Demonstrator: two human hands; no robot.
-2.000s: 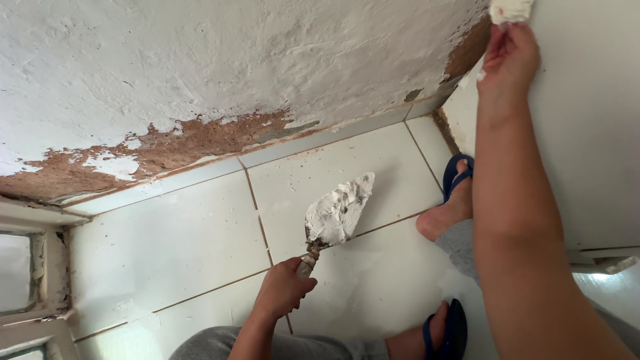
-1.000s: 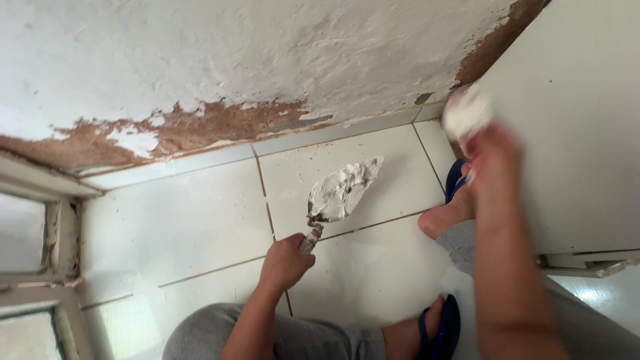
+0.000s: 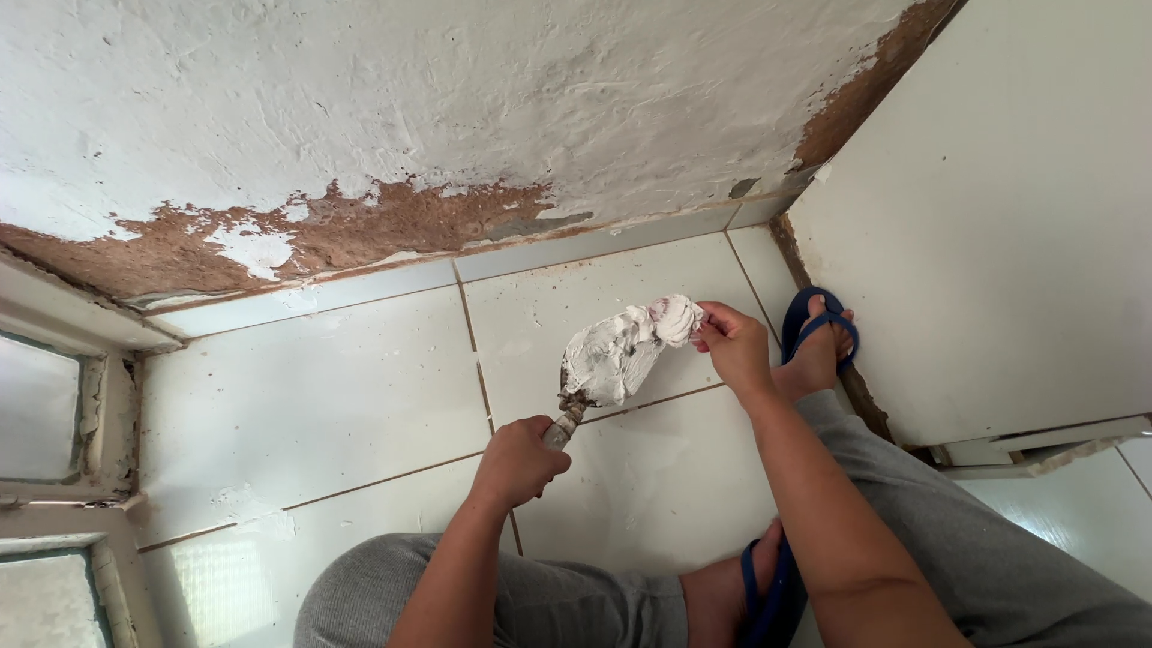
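My left hand (image 3: 522, 462) is closed around the handle of a pointed trowel (image 3: 572, 418), held low over the tiled floor. White paste (image 3: 612, 355) lies thickly over the trowel's blade. My right hand (image 3: 733, 346) pinches a small paste-covered piece (image 3: 677, 320), which touches the paste at the blade's tip; what lies under its coating cannot be told. Beyond the trowel rises a white plastered wall (image 3: 432, 99), its lower band bare and reddish brown (image 3: 396, 216) where the coating is gone.
White floor tiles (image 3: 315, 405) with brown joints lie below, with small crumbs on them. A white panel (image 3: 981, 225) stands at the right, a worn window frame (image 3: 112, 405) at the left. My feet in blue flip-flops (image 3: 832, 337) are near the panel and at the lower middle.
My right hand has come down and left from the upper right, bringing the paste-covered piece against the paste on the trowel. My left hand still holds the trowel low over the floor.
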